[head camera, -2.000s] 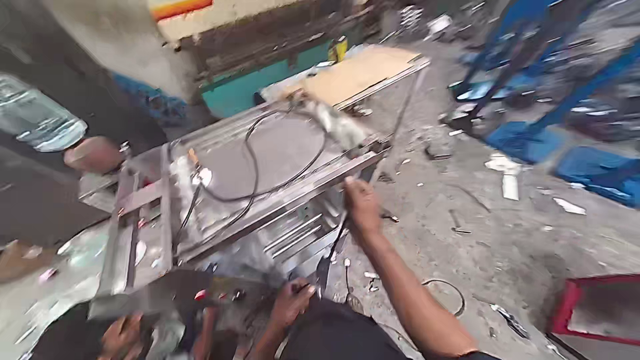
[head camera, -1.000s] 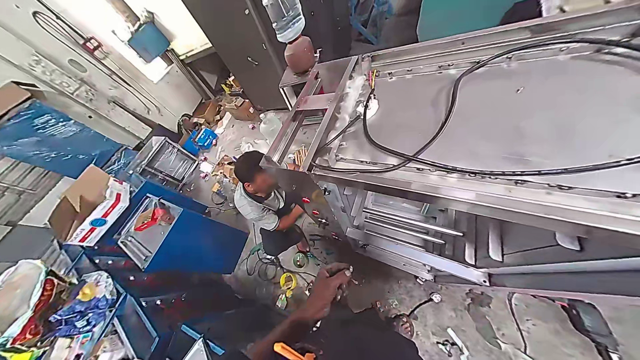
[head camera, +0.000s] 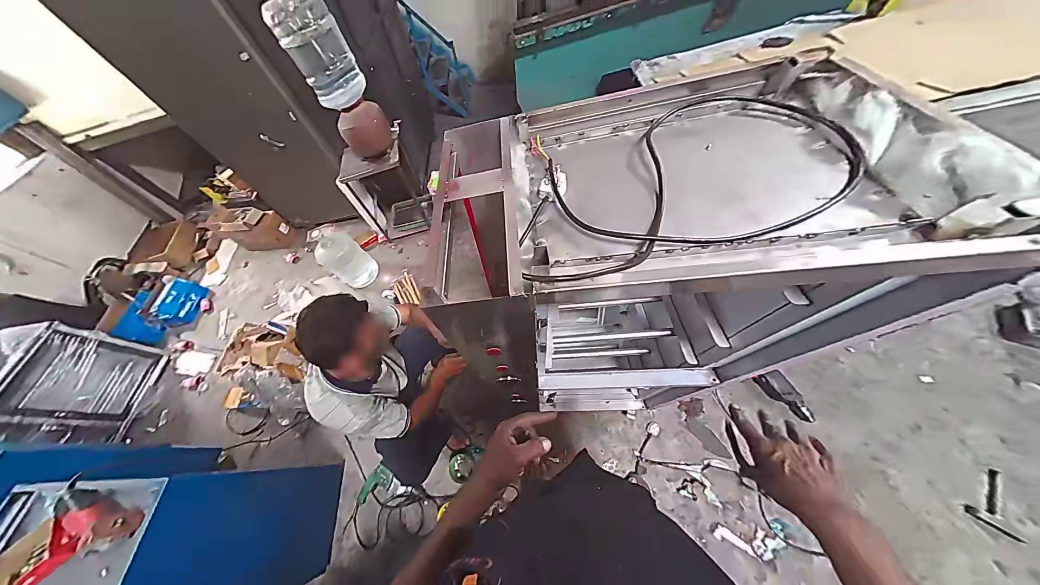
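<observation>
My left hand (head camera: 517, 449) is at the lower middle, its index finger extended toward the bottom edge of a dark metal panel (head camera: 475, 349) with red fittings; whether something small lies between its fingers I cannot tell. My right hand (head camera: 786, 463) hangs spread over the floor at the lower right, holding nothing. Above both hands stands a large metal cabinet frame (head camera: 731, 272) with metal rails inside. A black cable (head camera: 656, 175) lies looped on its sheet-metal top (head camera: 731, 187), and coloured wire ends (head camera: 538, 147) show at its left.
A co-worker (head camera: 357, 382) crouches left of the panel. A power tool (head camera: 375, 481) with cords lies beside them. A water bottle (head camera: 318, 61) stands upside down on a clay dispenser (head camera: 367, 130); another bottle (head camera: 348, 258) is on the floor. Blue panels (head camera: 244, 516) are at the lower left.
My right hand, on the cabinet's edge two seconds ago and out of view one second ago, is now spread above the floor. The view has swung left, then partly back.
</observation>
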